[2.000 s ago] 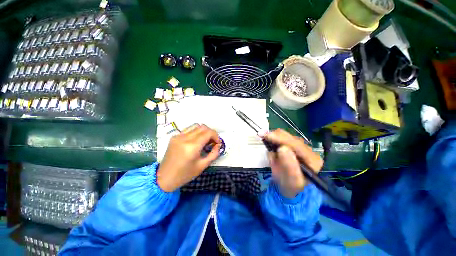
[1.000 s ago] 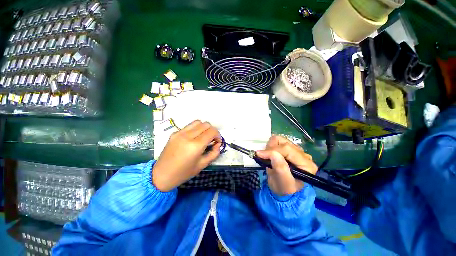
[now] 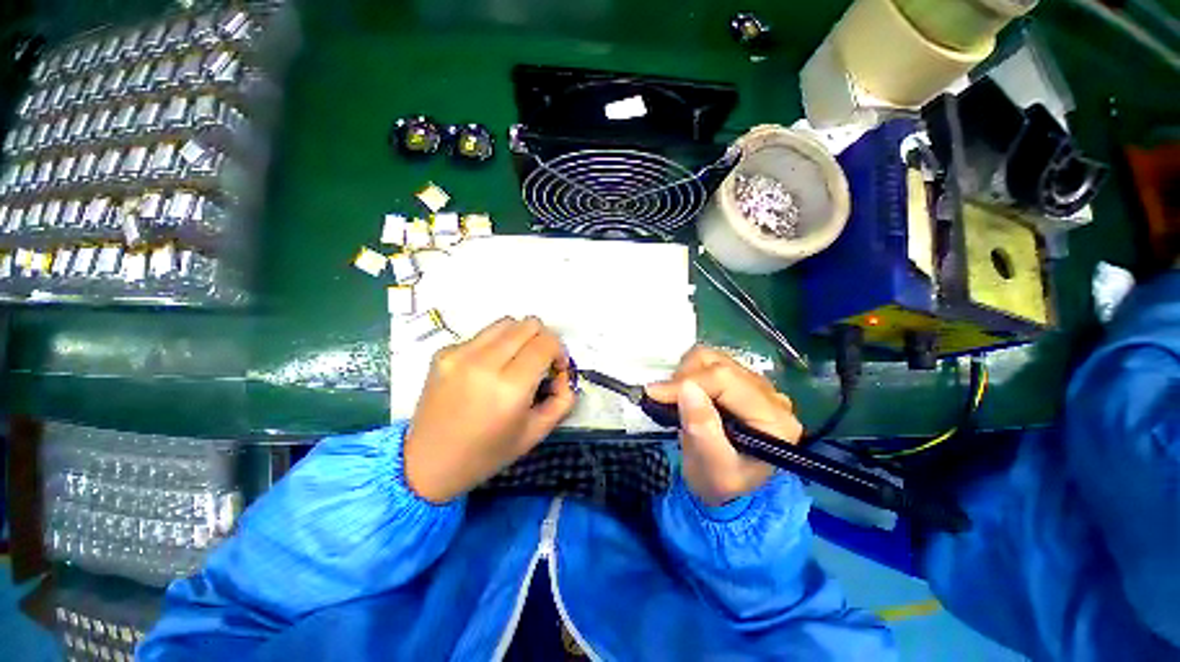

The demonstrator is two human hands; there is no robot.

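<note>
My left hand (image 3: 485, 404) holds a small dark round circuit board (image 3: 566, 378) in its fingertips over the white work sheet (image 3: 557, 285); the fingers hide most of the board. My right hand (image 3: 727, 420) holds the black soldering iron (image 3: 809, 462) like a pen, its tip pointing left, at or very near the board's right edge. Whether it touches is too small to tell. One battery cell (image 3: 426, 325) lies on the sheet's left part, just left of my left hand. Several more cells (image 3: 417, 234) lie loose at the sheet's upper left corner.
Blister tray (image 3: 123, 155) at left, another tray (image 3: 136, 498) lower. Two dark round assemblies (image 3: 444, 138) and a fume fan (image 3: 613, 189) stand behind the sheet. Tweezers (image 3: 751, 307), tip cleaner pot (image 3: 776, 203) and blue soldering station (image 3: 925, 246) are right. A person's blue sleeve (image 3: 1113, 453) is far right.
The iron first moved left and down from above the sheet to the board. Since then it has stayed there. A red light now shows on the station. The view has shifted slightly.
</note>
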